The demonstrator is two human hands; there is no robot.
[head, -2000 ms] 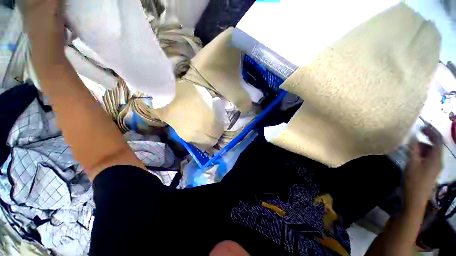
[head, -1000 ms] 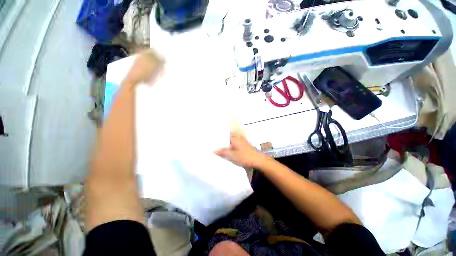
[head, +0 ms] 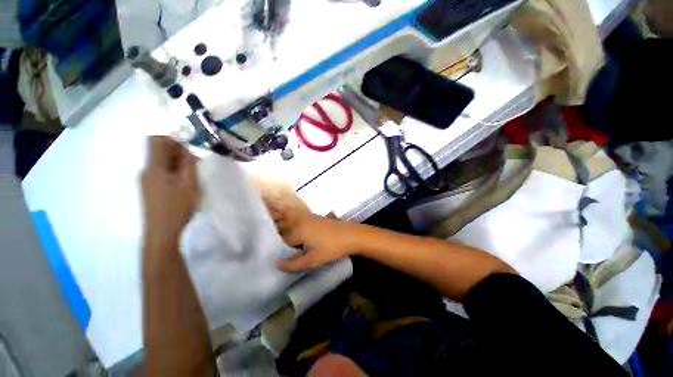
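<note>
A white panel [head: 232,258] lies on the white table in front of the sewing machine and hangs over the front edge, with a narrow beige edge beside my right fingers. My left hand [head: 170,173] is at the panel's upper left corner, fingers bent together and blurred; it appears to pinch the panel. My right hand [head: 306,234] lies on the panel's right side, thumb apart on the white face, other fingers at the beige edge. The needle area [head: 277,140] is just beyond the panel's upper edge.
Red-handled scissors [head: 323,124] lie right of the needle. Black-handled shears [head: 404,166] and a smartphone [head: 418,90] lie beneath the machine arm [head: 354,55]. Blue tape [head: 60,269] marks the table's left edge. White and beige cut pieces [head: 527,221] are stacked at right.
The view has turned towards the machine. The panel, earlier spread long across the table, now lies nearer the needle area. My left hand is now at its upper corner; my right hand stays on it.
</note>
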